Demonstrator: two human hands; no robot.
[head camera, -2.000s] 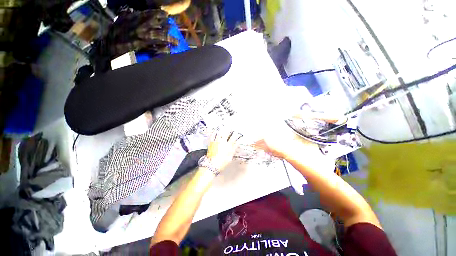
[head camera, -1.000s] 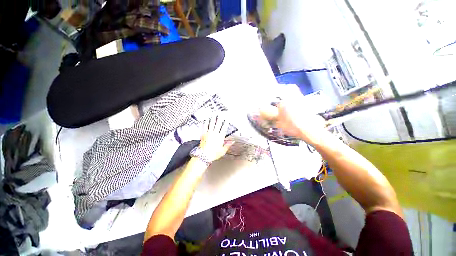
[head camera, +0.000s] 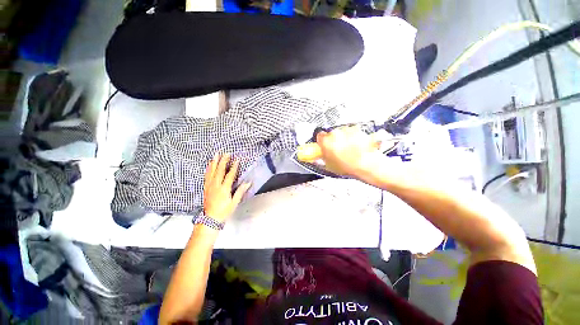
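Note:
A black-and-white checked garment piece (head camera: 191, 143) lies crumpled over the white-covered table (head camera: 318, 219), with pale lining (head camera: 257, 174) along its near edge. A narrow black padded sleeve board (head camera: 289, 181) shows partly under the cloth. My left hand (head camera: 222, 187) lies with spread fingers on the garment's near edge. My right hand (head camera: 346, 149) is shut on the yellow-orange handle of the steam iron (head camera: 310, 152). The iron is at the garment's right end, over the pale lining. My hand hides much of the iron, so its contact with the cloth is hard to tell.
A large black padded buck (head camera: 235, 54) spans the far side of the table. A black hose (head camera: 483, 73) and a pale hose (head camera: 470, 51) run from the iron to the upper right. Crumpled grey checked pieces (head camera: 48, 184) lie at the left.
My right hand was empty at first, then took hold of the iron at the right and has brought it left onto the garment. My left hand has moved left along the cloth. The view has shifted.

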